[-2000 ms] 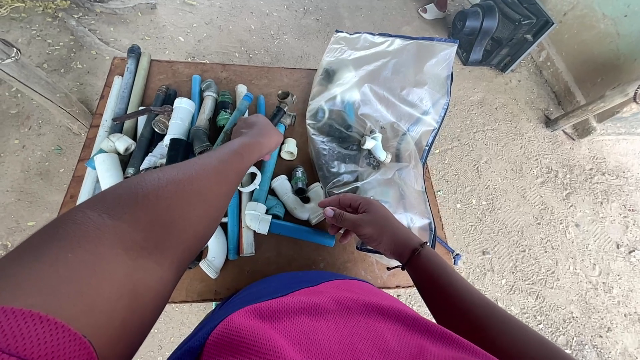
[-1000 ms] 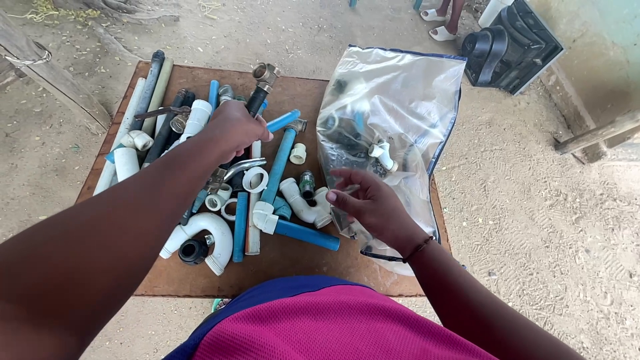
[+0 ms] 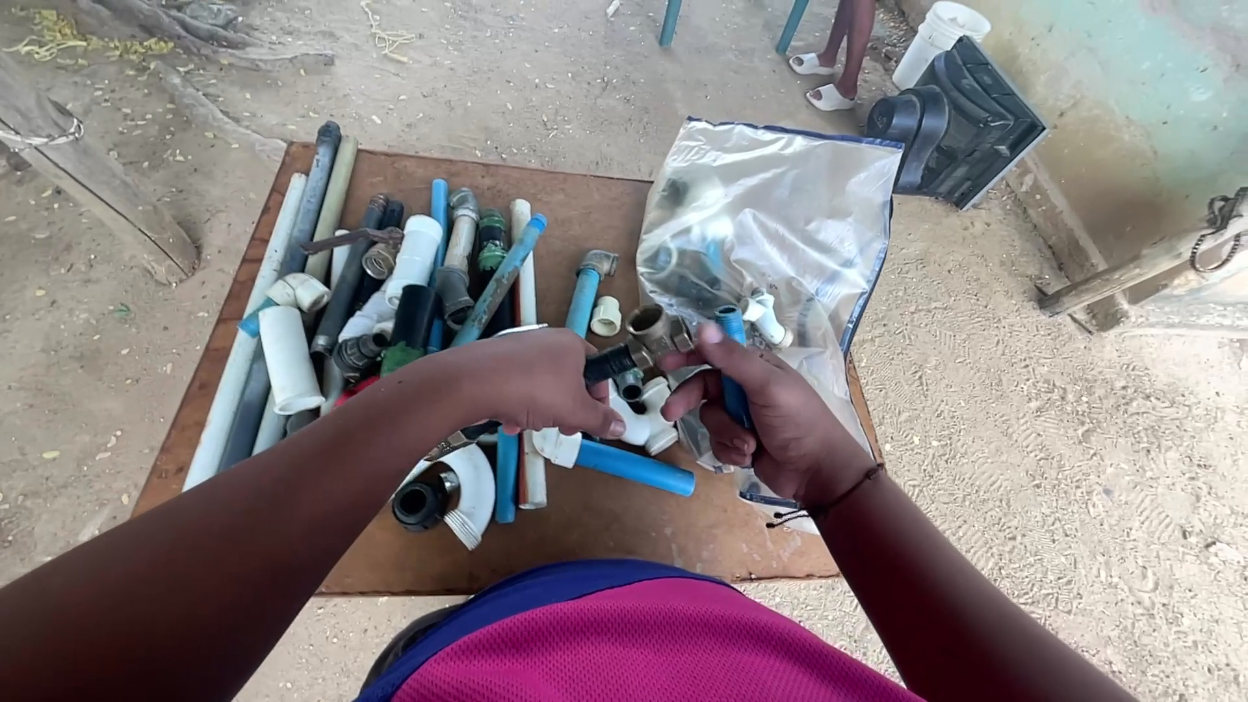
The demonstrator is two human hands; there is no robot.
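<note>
My left hand [image 3: 541, 380] is closed around a black pipe piece [image 3: 609, 365] that ends in a brass-coloured tee fitting [image 3: 655, 330]. Facing it, my right hand [image 3: 751, 400] holds a short blue pipe [image 3: 732, 375] upright, its fingertips close to the tee. Below the hands lies a blue pipe with a white elbow [image 3: 634, 465]. White curved fittings [image 3: 639, 419] lie partly hidden between the hands. Behind my right hand rests a clear plastic bag [image 3: 780, 214] with fittings in it and a white fitting [image 3: 766, 320] at its middle.
Many pipes and fittings, among them a white pipe [image 3: 290, 361] and a white bend with a black end [image 3: 473, 497], cover the left of the brown table [image 3: 585, 556]. Beyond it are a person's feet in white sandals [image 3: 829, 97], a white bucket [image 3: 941, 39] and a wooden post [image 3: 97, 175].
My left hand has moved right with the black pipe and its metal fitting, now close to my right hand. A short blue pipe now shows in my right hand.
</note>
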